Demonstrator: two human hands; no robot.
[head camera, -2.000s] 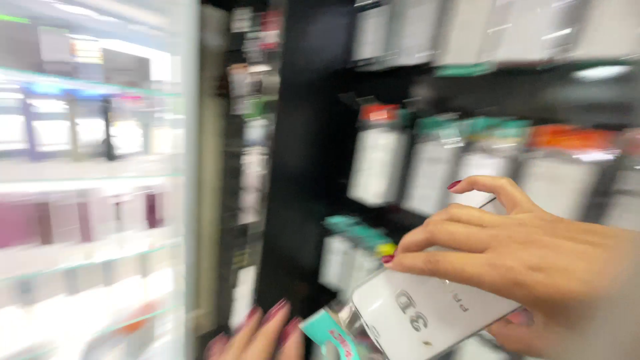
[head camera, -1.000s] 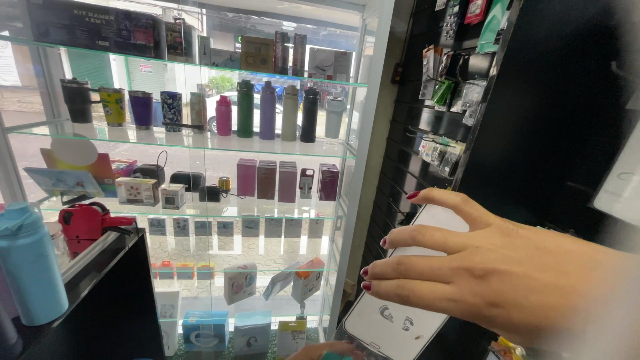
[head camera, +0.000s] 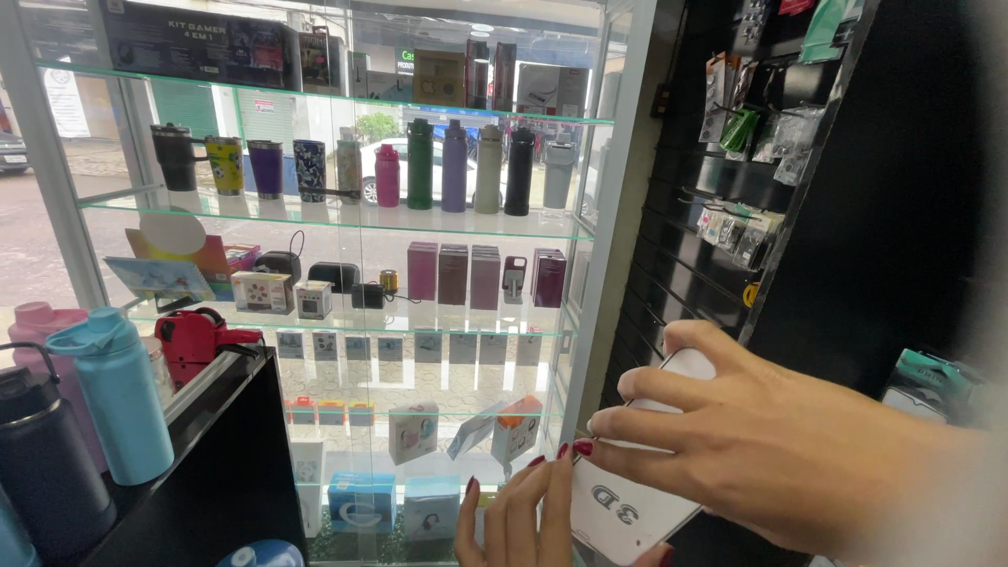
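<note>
At the lower right, a flat white phone-shaped pack (head camera: 622, 504) marked "3D", which looks like a screen protector, is tilted between both hands. My right hand (head camera: 756, 441) reaches over it from the right, fingers spread across its top and thumb partly visible below. From beneath, my left hand (head camera: 524, 512) meets its lower left edge, with fingertips near those of my right hand. The left palm and part of the pack are hidden.
A glass display case (head camera: 354, 216) holds bottles, tumblers and boxes. A black counter (head camera: 228, 457) at left carries a light blue bottle (head camera: 122, 394) and a red label gun (head camera: 193, 339). Accessories hang on a black slatted wall (head camera: 654, 276).
The view has swung left from the wall of hanging packs to the display case. My left hand, barely in sight one second ago, now shows its fingers beside the pack.
</note>
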